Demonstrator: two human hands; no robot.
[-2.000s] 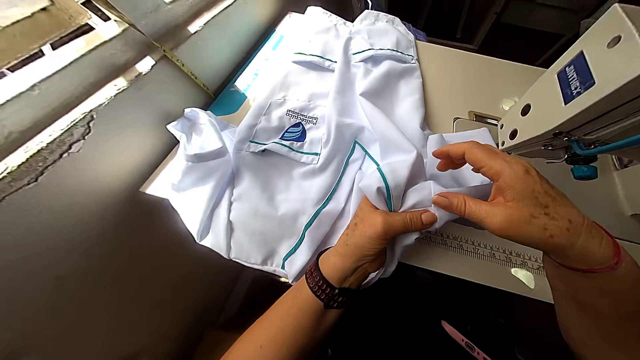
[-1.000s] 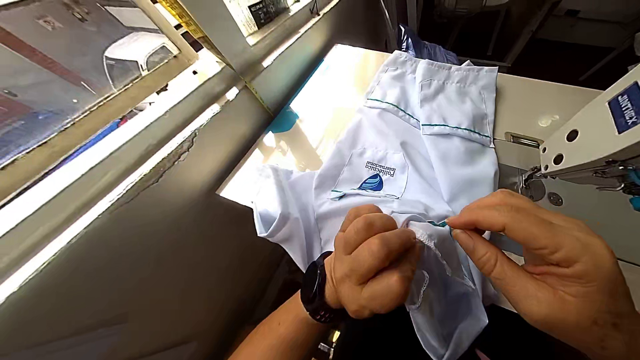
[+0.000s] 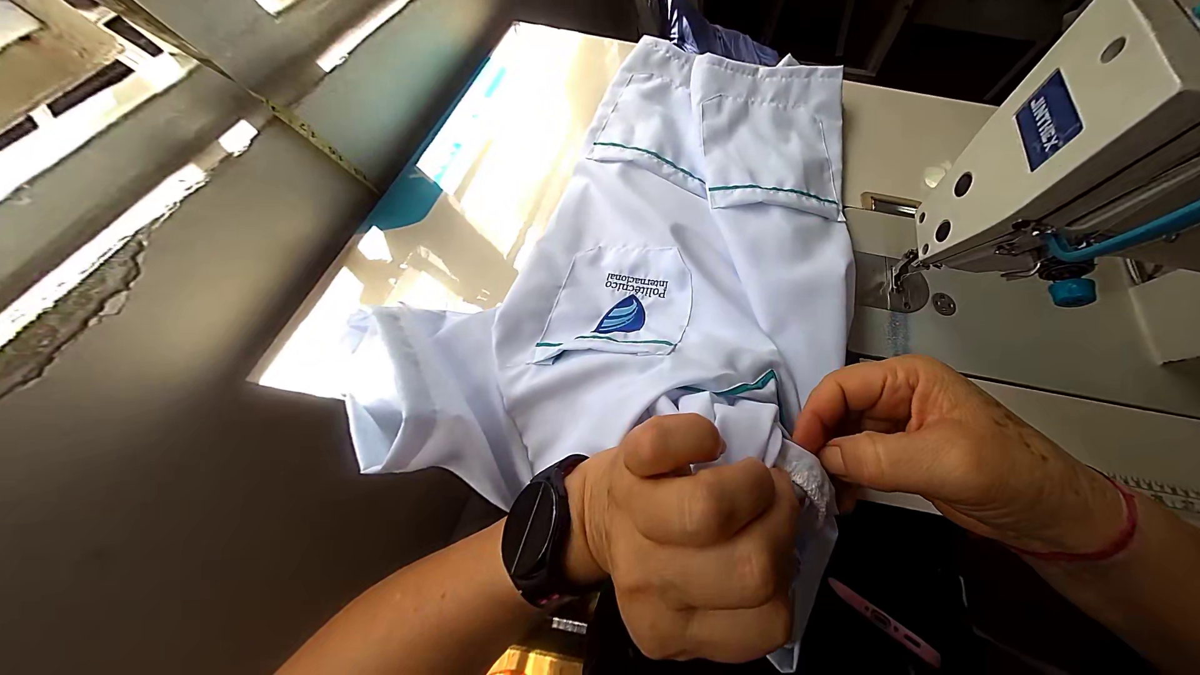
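A white uniform top (image 3: 712, 244) with teal piping and several pockets lies over the table, its lower part gathered in my hands. My left hand (image 3: 703, 544), with a dark watch on the wrist, is closed in a fist around bunched fabric near the teal-edged neckline. Just right of it, my right hand (image 3: 928, 450) pinches the fabric edge between thumb and fingertips, beside a rough white seam (image 3: 808, 476). A chest pocket (image 3: 619, 305) bears a blue emblem and writing. One short sleeve (image 3: 422, 403) spreads out to the left. My left fist hides part of the cloth.
A sewing machine (image 3: 1059, 141) stands at the right, its needle area (image 3: 905, 281) beside the garment. The white table (image 3: 928, 122) meets a grey wall with a yellow measuring tape (image 3: 319, 141) at left. A pink-edged object (image 3: 881, 621), perhaps a phone, lies low on something dark.
Two seconds ago the neckline lay spread in a V; now it is bunched at my left hand, which has turned into a fist. The garment's lower pockets now lie flatter toward the far edge.
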